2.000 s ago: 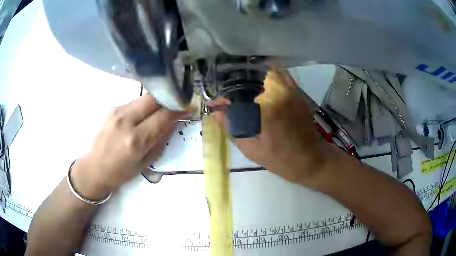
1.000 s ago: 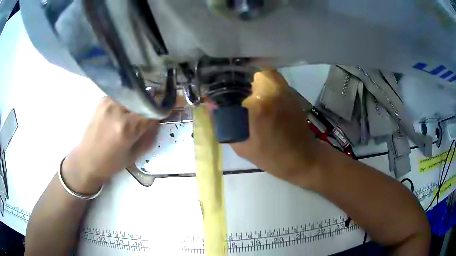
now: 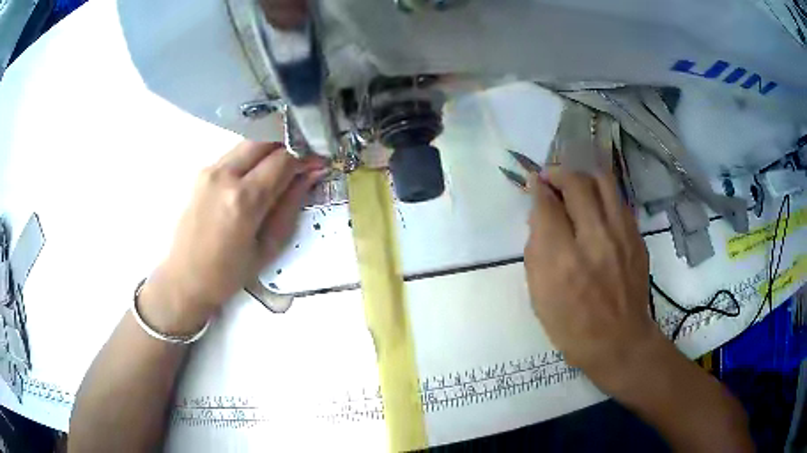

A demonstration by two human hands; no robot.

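Note:
My left hand [image 3: 243,226] is beside the presser foot [image 3: 348,157], its fingertips pinched together at the needle area; what they hold is too small and blurred to tell. My right hand [image 3: 588,265] is right of the needle, closed around the thread snips [image 3: 520,168]. The snips' two pointed blades stick out from the fingers, slightly apart, pointing up and left; the handles are hidden in the hand. The yellow guide tape [image 3: 382,283] runs from the needle area to the table's front edge.
The white sewing machine head [image 3: 531,44] hangs over the work, with a black knob [image 3: 416,172] beside the foot. A zipper pile [image 3: 655,168] lies at right. Grey pieces [image 3: 26,252] lie at far left. A black cord [image 3: 708,308] loops at right. A ruler scale [image 3: 495,382] runs along the front.
My right hand has moved right, away from the needle, and picked up the snips from the table. My left hand has moved back to the presser foot. The camera view has shifted.

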